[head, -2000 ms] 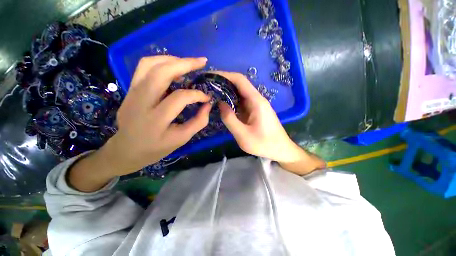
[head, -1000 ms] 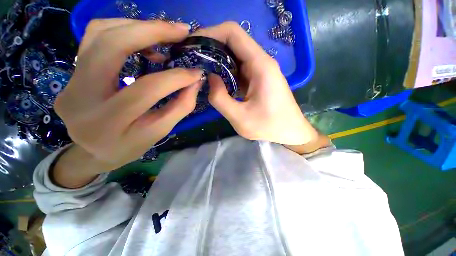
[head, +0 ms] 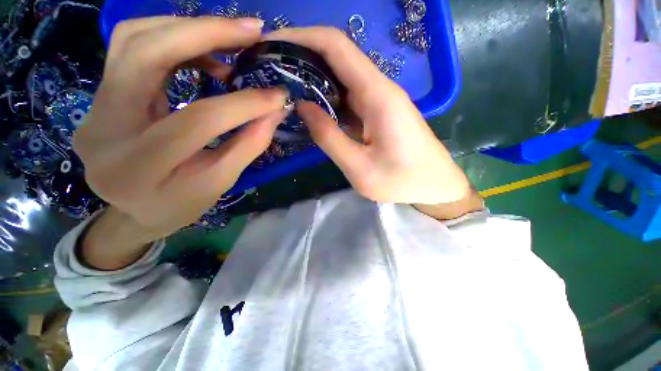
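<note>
My right hand (head: 388, 134) holds a round black unit (head: 315, 76) by its rim, tilted, with the thumb over its inner face. The unit has a glossy rim, a dark blue inside and white wires. My left hand (head: 145, 119) is at the unit's left, its fingertips pinched on a tiny silver piece (head: 288, 103), seemingly a coil spring, against the inner face. My fingers hide much of the unit. Both hands are over the near part of the blue tray (head: 443, 80). Loose silver springs (head: 412, 32) lie in the tray.
A pile of dark wired units (head: 54, 109) lies left of the tray. More dark wired parts lie below my left hand. At right are a pink-and-brown carton (head: 629, 58) with clear plastic and a blue stool (head: 620, 192) on the green floor.
Both hands and the unit sit higher and look larger than two seconds ago, as the view shifted. Since one second ago the unit has shifted slightly up and left; the pinch remains at its face.
</note>
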